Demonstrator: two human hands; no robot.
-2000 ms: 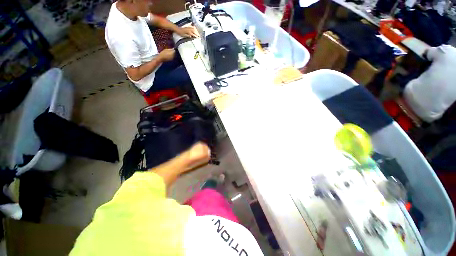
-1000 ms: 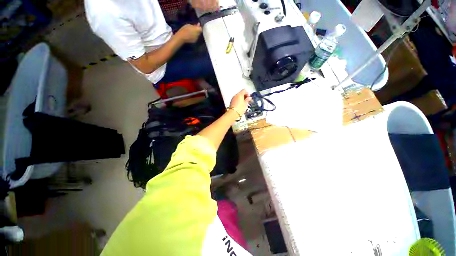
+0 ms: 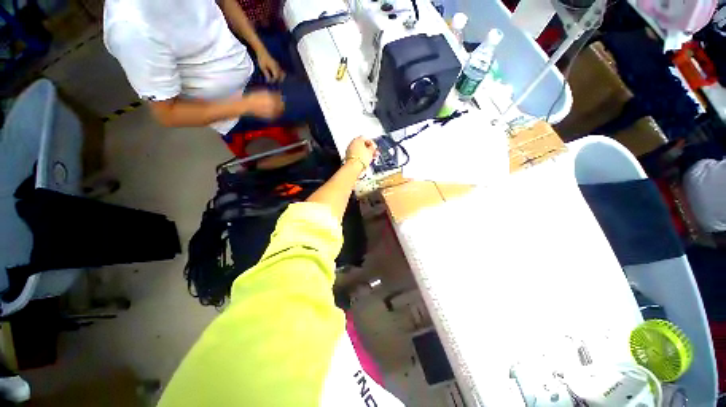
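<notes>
My left hand (image 3: 362, 151) is at the near edge of the white table. Its fingers are curled at a small black item with a cord (image 3: 388, 154); whether they grip it is too small to tell. The item lies beside the dark rear end of a sewing machine (image 3: 418, 79). My left arm, in a yellow-green sleeve, stretches up from the bottom of the picture. My right hand is not in view.
A person in a white shirt (image 3: 179, 56) sits at upper left. A black bundle (image 3: 271, 215) is below the table. Pale tubs (image 3: 609, 163) stand beyond it. A bottle (image 3: 475, 67), cardboard (image 3: 422, 197) and green fan (image 3: 661, 350) are at right.
My left hand has reached from above the floor bundle to the table's black item. The view has turned. The seated person's far hand has left the machine table.
</notes>
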